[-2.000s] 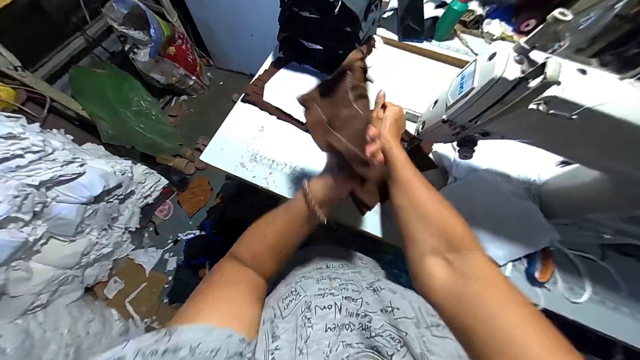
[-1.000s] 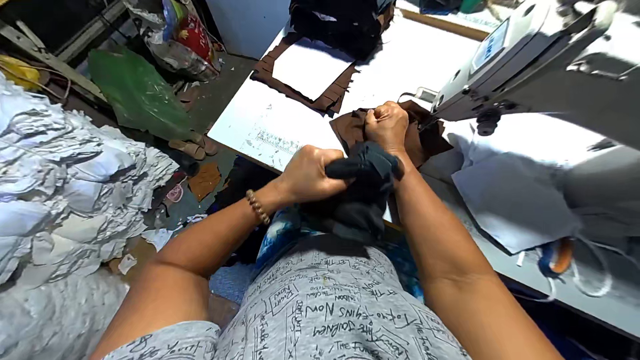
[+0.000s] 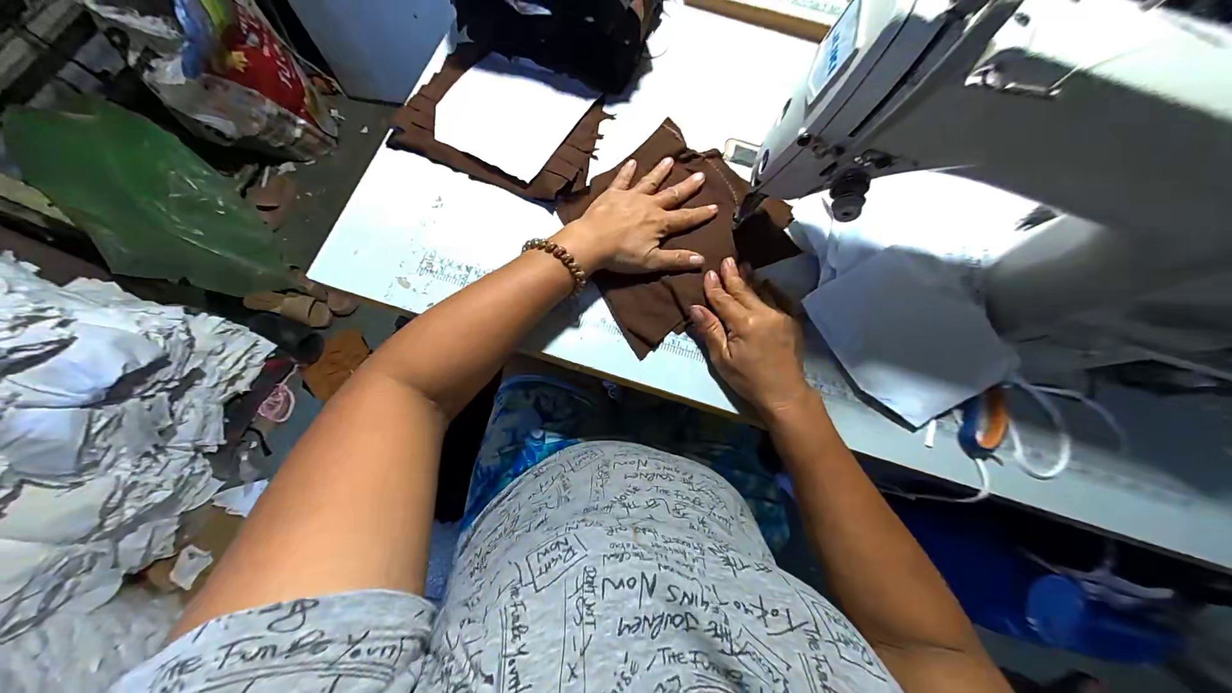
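Brown fabric pieces (image 3: 664, 294) lie on the white sewing table (image 3: 371, 236), their right side at the needle area of a white sewing machine (image 3: 924, 125). My left hand (image 3: 645, 221) is pressed flat on the fabric with its fingers spread, a beaded bracelet at the wrist. Close to its right, my right hand (image 3: 756, 342) rests on the fabric's lower right edge, fingertips near the needle area; whether it pinches the cloth is hidden. More brown fabric (image 3: 443, 120) with ragged edges lies at the upper left, beside a dark cloth bundle (image 3: 558, 48).
Grey-white cut pieces (image 3: 905, 327) lie under the machine arm, near small orange-and-blue snips (image 3: 987, 423) and white cord (image 3: 1054, 438). Left of the table are a heap of white cloth scraps (image 3: 87, 433), a green plastic sheet (image 3: 144, 202) and a filled sack (image 3: 260, 77).
My left hand has let go of the dark cloth it held near my lap and moved up onto the brown fabric. My right hand now lies lower, at the fabric's near edge.
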